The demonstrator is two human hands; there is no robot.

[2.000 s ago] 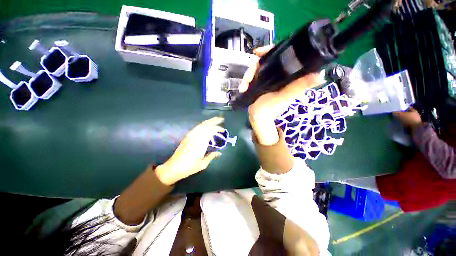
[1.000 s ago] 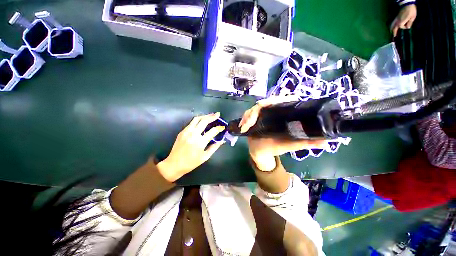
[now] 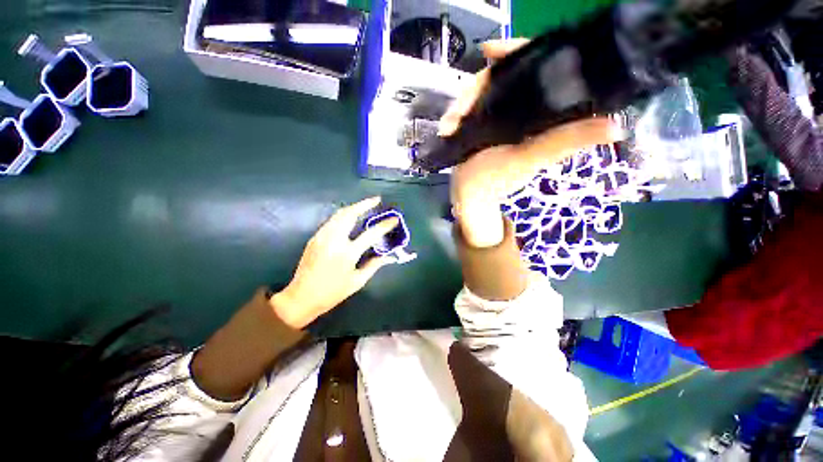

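My left hand point(image 3: 329, 262) holds one octagonal housing point(image 3: 388, 232) by its sides just above the green mat. The housing has a pale rim, a dark centre and a short ribbon tail pointing to the lower right. My right hand point(image 3: 505, 162) is closed around the thick black electric screwdriver point(image 3: 559, 86). The screwdriver is tilted, with its front end at the pick-up area of the white and blue screw feeder point(image 3: 383, 135). The tip itself is too blurred to make out, and no screw can be seen.
Several housings point(image 3: 41, 122) stand at the far left. A pile of housings point(image 3: 564, 221) lies right of my right wrist. An open white box point(image 3: 262, 76) is left of the feeder. A clear bag point(image 3: 672, 122) and small white box point(image 3: 722, 162) are at right, near a person in red point(image 3: 767, 307).
The screwdriver has moved from the held housing up to the feeder and is tilted again. My left hand still holds the housing, now clear of the tool. The person at right has moved an arm.
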